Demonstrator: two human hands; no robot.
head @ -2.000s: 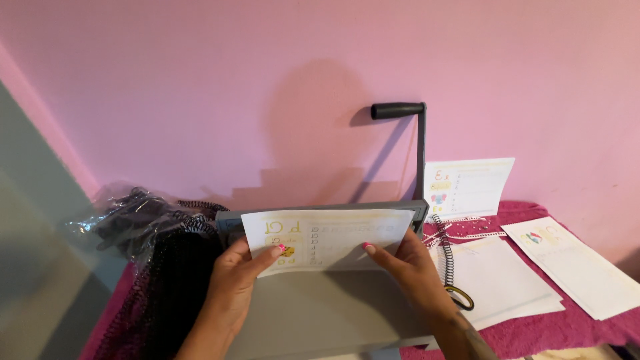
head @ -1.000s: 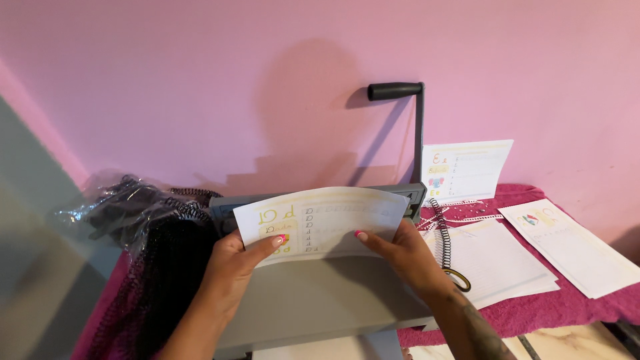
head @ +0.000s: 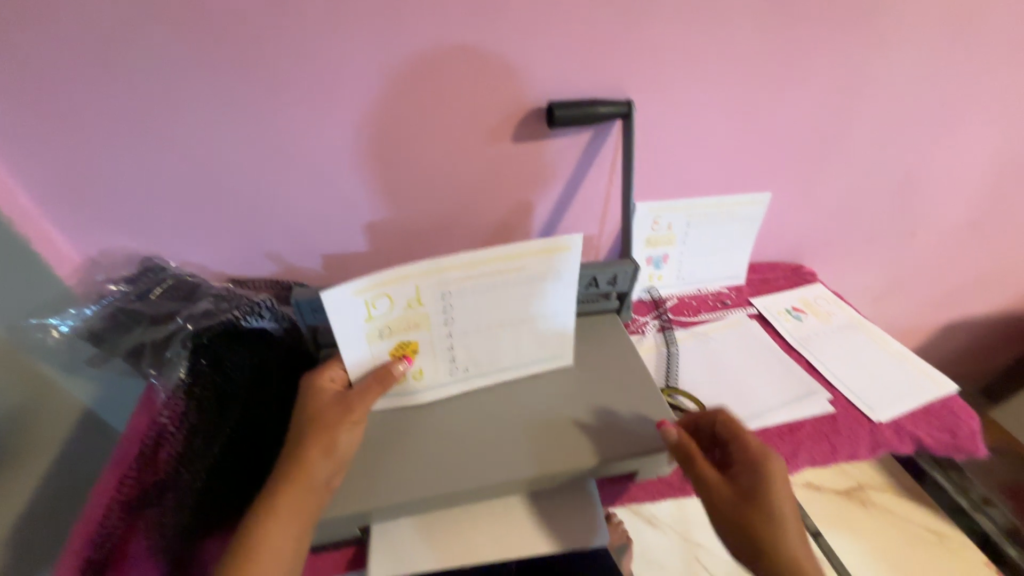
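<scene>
My left hand (head: 344, 416) grips the lower left corner of a printed worksheet (head: 504, 312), thumb on its front, and holds it up over the grey binding machine (head: 512, 424). The sheet hides part of the machine's back bar. My right hand (head: 720, 464) is off the paper, beside the machine's front right corner, fingers curled; no object shows in it. The machine's lever with a black handle (head: 588, 113) stands upright at the back right. A black spiral coil (head: 667, 344) lies right of the machine, with a yellowish ring-shaped thing (head: 682, 399) at its near end.
A printed sheet (head: 720, 240) leans against the pink wall. White sheets (head: 744, 372) and another printed sheet (head: 856, 352) lie on a magenta towel (head: 904, 424). Clear plastic packaging (head: 152, 320) and black coils (head: 232, 416) are at left. Paper (head: 488, 532) sits below the machine's front edge.
Both hands held the worksheet before. My right hand has let go and moved down to the right, while the left tilts the sheet up. The view has shifted.
</scene>
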